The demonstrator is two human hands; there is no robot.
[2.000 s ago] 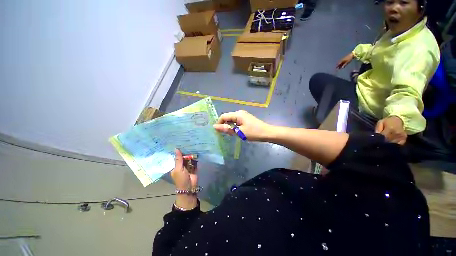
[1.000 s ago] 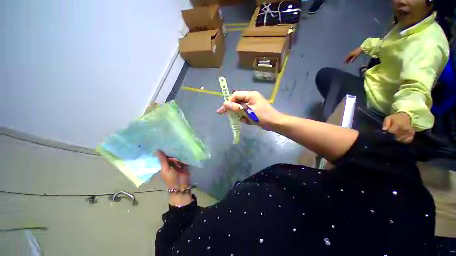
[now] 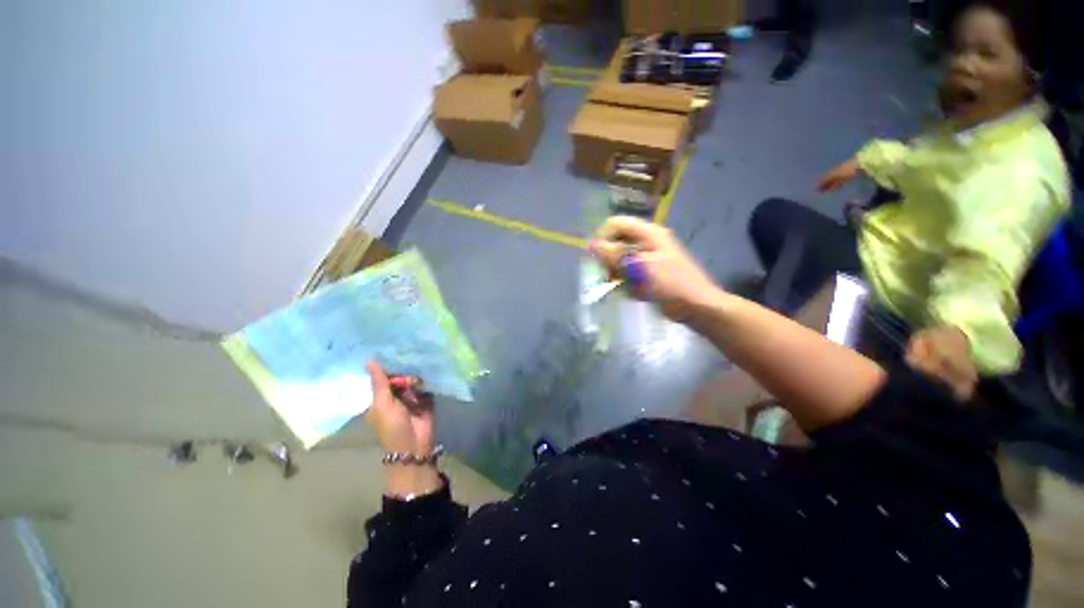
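Observation:
A stack of pale blue and yellow-green printed forms [image 3: 345, 339] with a round stamp is held out at left centre. My left hand [image 3: 402, 418] grips its lower edge, with a small red item, perhaps the clip, at the thumb. My right hand [image 3: 660, 267] is raised to the right of the forms, apart from them, and is blurred. It is closed on a blue pen [image 3: 635, 273]. A small pale strip or slip [image 3: 603, 291] shows just below its fingers; whether it is pinched there is hard to tell.
Open brown cartons [image 3: 487, 116] stand by the wall. Another carton [image 3: 630, 137] and a dark strapped bundle [image 3: 674, 59] are inside yellow floor lines [image 3: 511, 222]. A person in a yellow-green jacket [image 3: 969, 226] sits at right. A door handle [image 3: 241, 454] is at lower left.
The edge strip came off the forms with my right hand, which has since moved right, away from the forms. The forms have shifted slightly left and their stamped face shows again.

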